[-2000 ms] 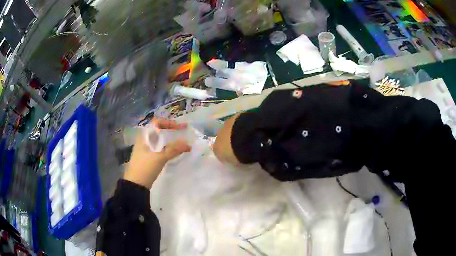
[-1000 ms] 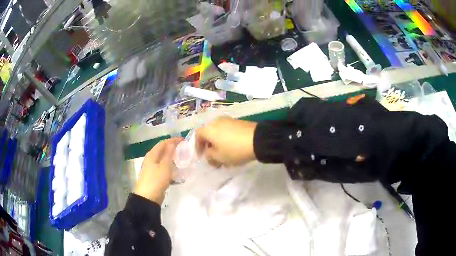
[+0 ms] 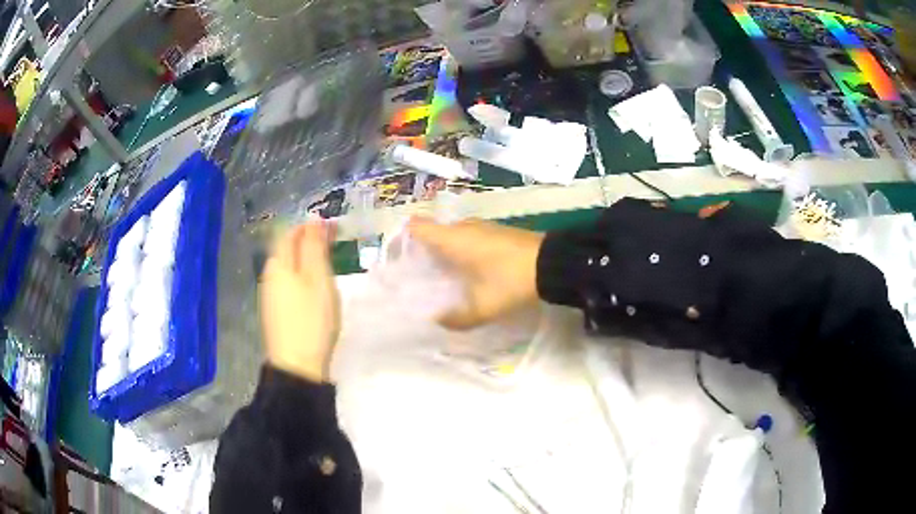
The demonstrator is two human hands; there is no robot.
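My left hand (image 3: 299, 301) is blurred, with its fingers stretched out towards the bench's back and nothing clearly seen in it. My right hand (image 3: 487, 271) is closed around a pale, see-through piece (image 3: 420, 271), which looks like a syringe barrel or film; blur hides its exact shape. The two hands are apart, above the near left part of the white sheet (image 3: 432, 432). Thin metal tweezers (image 3: 517, 492) lie on the sheet near the lower edge of the picture.
A blue crate (image 3: 206, 291) with white items stands at left. Behind the hands are a white tube (image 3: 430, 161), tissues (image 3: 557, 149), a clear barrel (image 3: 755, 115), an upright cup (image 3: 709, 108) and swabs (image 3: 816, 216). A cord with a blue bead (image 3: 764, 423) lies at right.
My left hand has come away from the pale piece and straightened its fingers. My right hand keeps the piece. The view has shifted, so the bench items sit further right.
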